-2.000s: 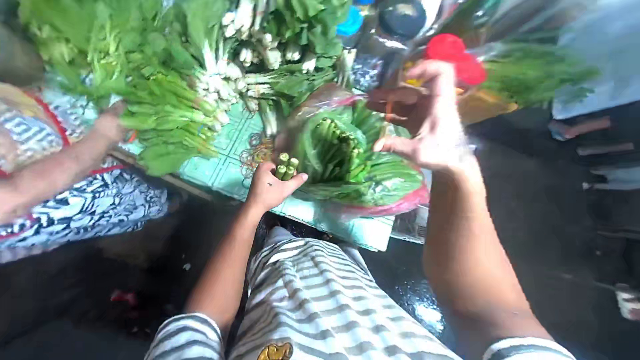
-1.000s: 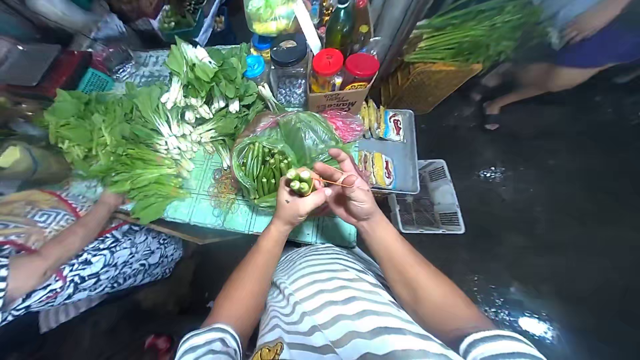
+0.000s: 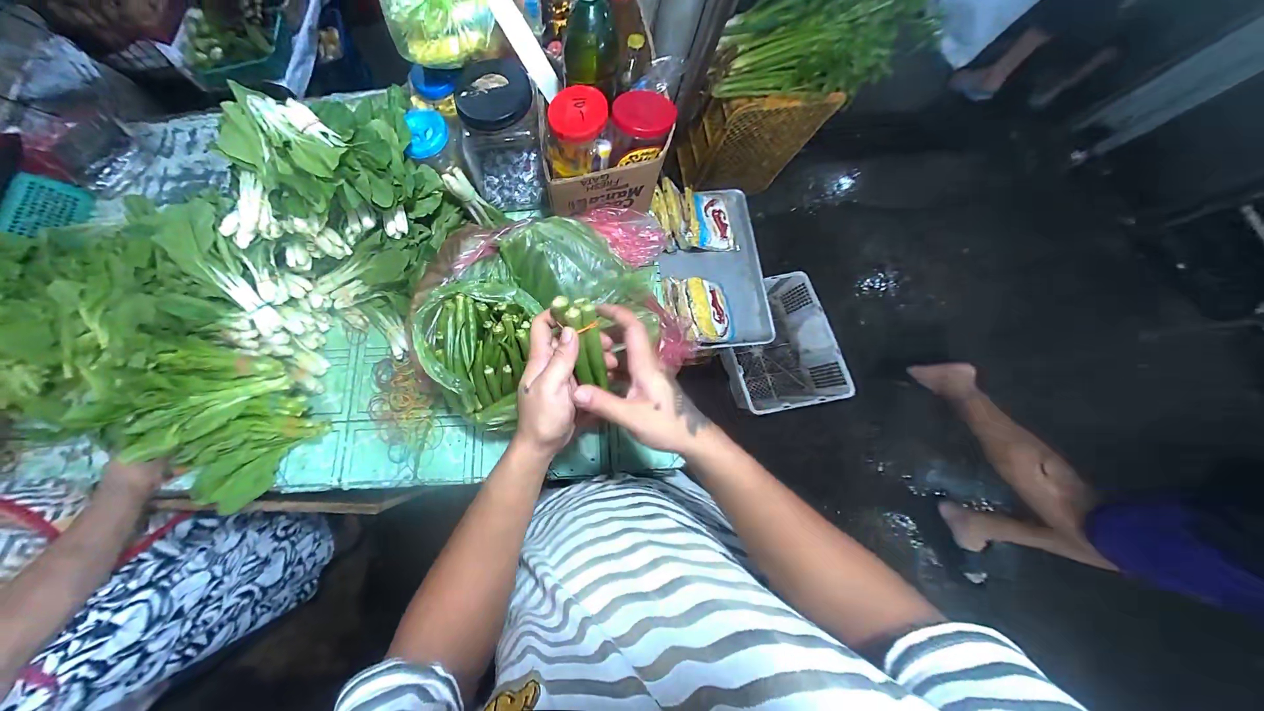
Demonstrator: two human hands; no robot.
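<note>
My left hand [image 3: 549, 390] grips a small bundle of okra pods [image 3: 590, 354], stem ends up, near the table's front edge. An orange rubber band [image 3: 589, 327] lies across the bundle near the stems. Around the bundle's right side curls my right hand [image 3: 642, 390], its thumb and fingers touching the pods; some fingers are hidden. Just left of my hands, an open clear plastic bag [image 3: 427, 336] holds more okra. Loose rubber bands [image 3: 403, 403] lie on the green tabletop [image 3: 336, 449] farther left.
Leafy greens [image 3: 148, 296] with white stems cover the table's left. Jars and bottles stand in a cardboard box [image 3: 607, 188] behind. Right are a metal tray [image 3: 746, 267] with packets and a white plastic crate [image 3: 839, 380]. A person's arm [image 3: 74, 553] is at left, another person's legs [image 3: 1027, 464] at right.
Two seconds ago my right hand was raised apart from the okra; now it is at the bundle. A band stretched between my hands one second ago now lies across the pods. Legs have appeared at lower right.
</note>
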